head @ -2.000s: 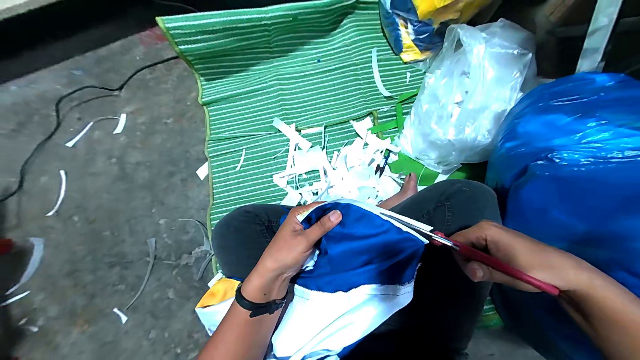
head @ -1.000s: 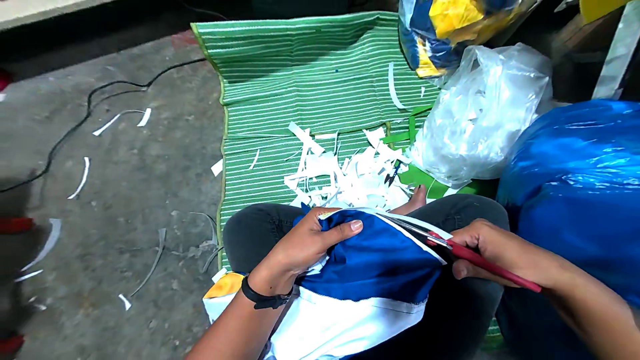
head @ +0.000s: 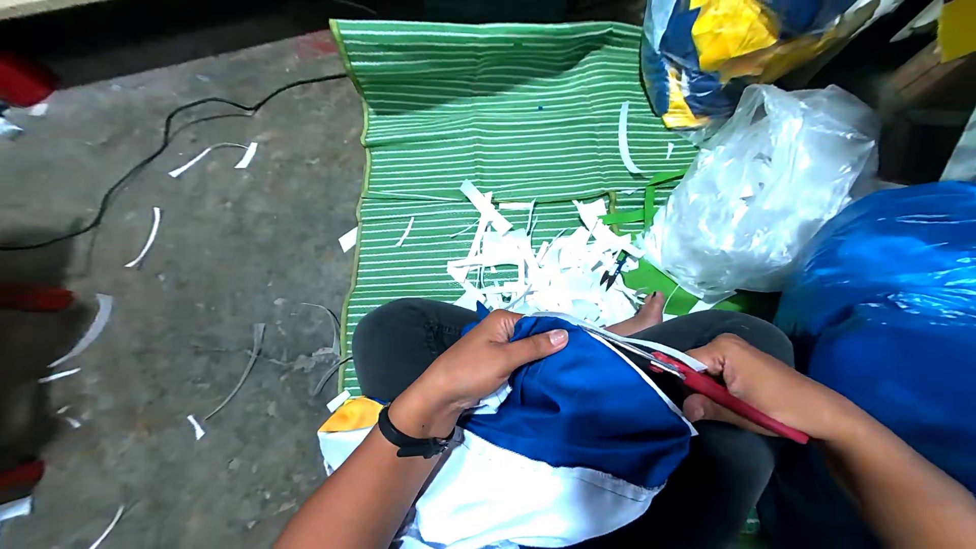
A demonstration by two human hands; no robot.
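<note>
A blue and white fabric piece [head: 595, 404] with a yellow part at the left lies across my crossed legs. My left hand [head: 488, 358] pinches its blue upper edge, thumb on top. In my right hand [head: 732, 381] are red-handled scissors [head: 732, 400], their blades pointing up-left along the white-trimmed edge of the blue fabric. A narrow white strip [head: 648, 343] runs beside the blades and ends near my right fingers. How far the blades are apart cannot be told.
White scraps [head: 549, 267] and small dark-tipped snips [head: 614, 271] lie on the green striped mat [head: 488, 152]. At the right are a clear plastic bag [head: 770, 191] and a big blue plastic bag [head: 900, 335]. A black cable [head: 168, 137] crosses the concrete floor at the left.
Both hands keep hold of the fabric and the scissors. The view has shifted somewhat to the left since the earliest frame.
</note>
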